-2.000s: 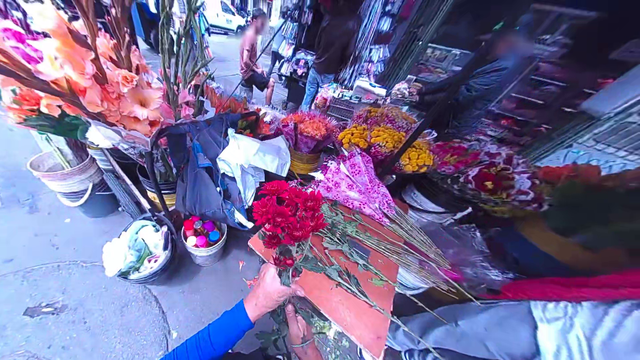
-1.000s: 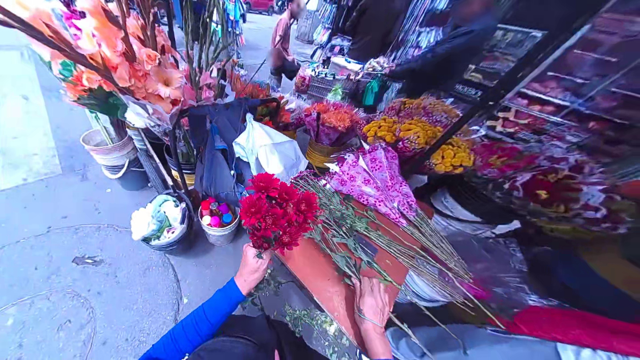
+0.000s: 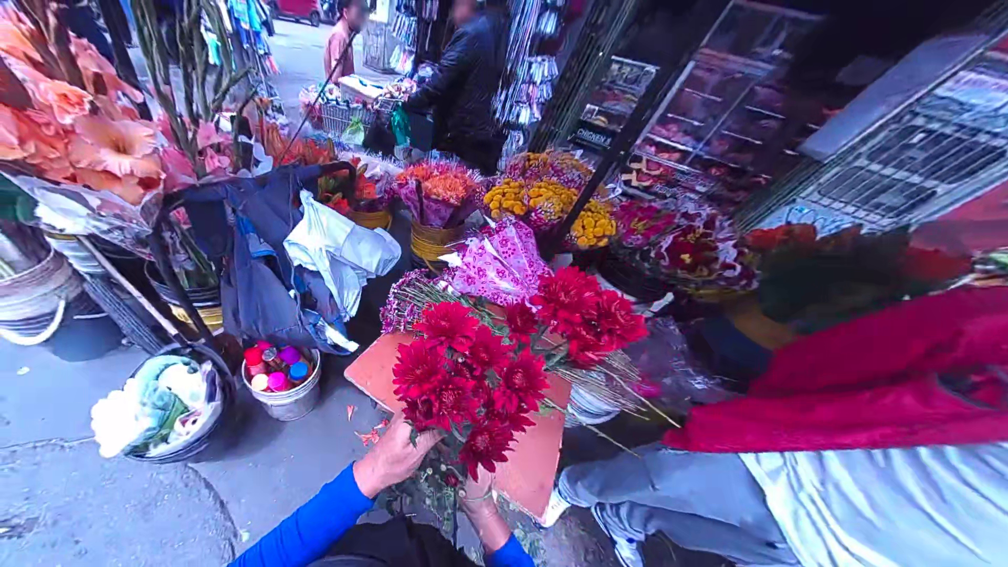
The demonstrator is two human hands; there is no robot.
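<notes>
Just below the blooms of a bunch of red chrysanthemums (image 3: 472, 374), my left hand (image 3: 400, 455) is closed around the stems. My right hand (image 3: 477, 492) is lower, under the flower heads at the stems; its fingers are partly hidden by blooms, so its grip cannot be told. More red chrysanthemums (image 3: 587, 315) lie on the reddish board (image 3: 528, 465), beside a pink patterned flower wrapper (image 3: 500, 264). Long cut stems (image 3: 610, 382) stick out past the board's right side.
A bucket of colourful-capped containers (image 3: 282, 386) and a bucket with cloths (image 3: 177, 417) stand left. Behind are yellow flowers (image 3: 543, 201) and a dark bag (image 3: 264, 268) with a white plastic bag (image 3: 339, 244). A person in grey trousers (image 3: 693, 488) is close on the right.
My right hand has moved from the stems on the board to below the red bunch in my left hand. More red blooms now show on the board's right side.
</notes>
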